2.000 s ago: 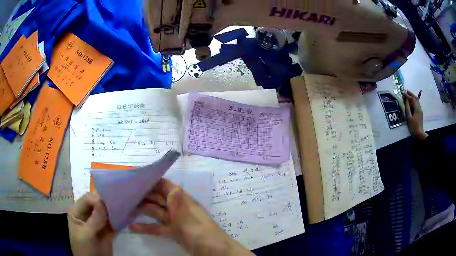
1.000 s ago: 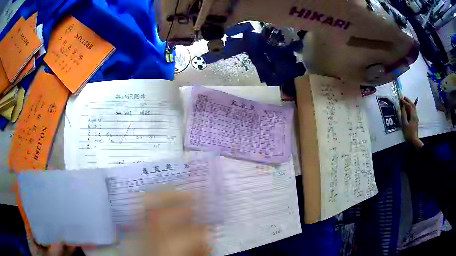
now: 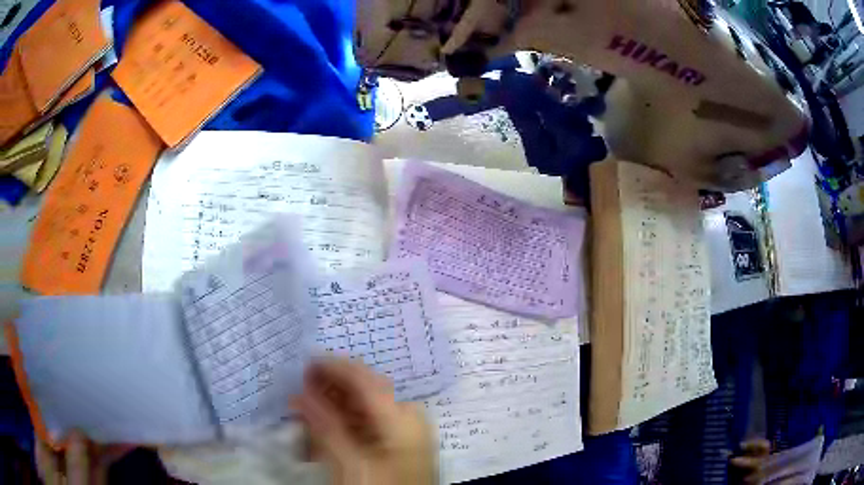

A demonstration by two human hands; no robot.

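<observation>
An orange-covered receipt pad (image 3: 109, 365) lies open over the lower left of the open lined notebook (image 3: 512, 417). My left hand (image 3: 81, 461), cut off by the bottom edge, holds the pad's lower left edge. My right hand (image 3: 365, 422), blurred, is at the lower corner of a raised, printed page (image 3: 248, 332); its fingertips are unclear. Another printed table page (image 3: 374, 322) lies under it to the right. A loose pink delivery note (image 3: 488, 237) lies on the notebook's right page.
Orange pads (image 3: 90, 194) and blue fabric (image 3: 284, 85) are at the left. A cream HIKARI sewing machine (image 3: 654, 95) stands behind. A thick record book (image 3: 663, 294) lies right, near a number tag (image 3: 744, 248). Another person's hand (image 3: 753, 459) is at lower right.
The pad has been opened out flat and a page is now lifted by its right side. The other person's hand has left the right table. The view has shifted slightly.
</observation>
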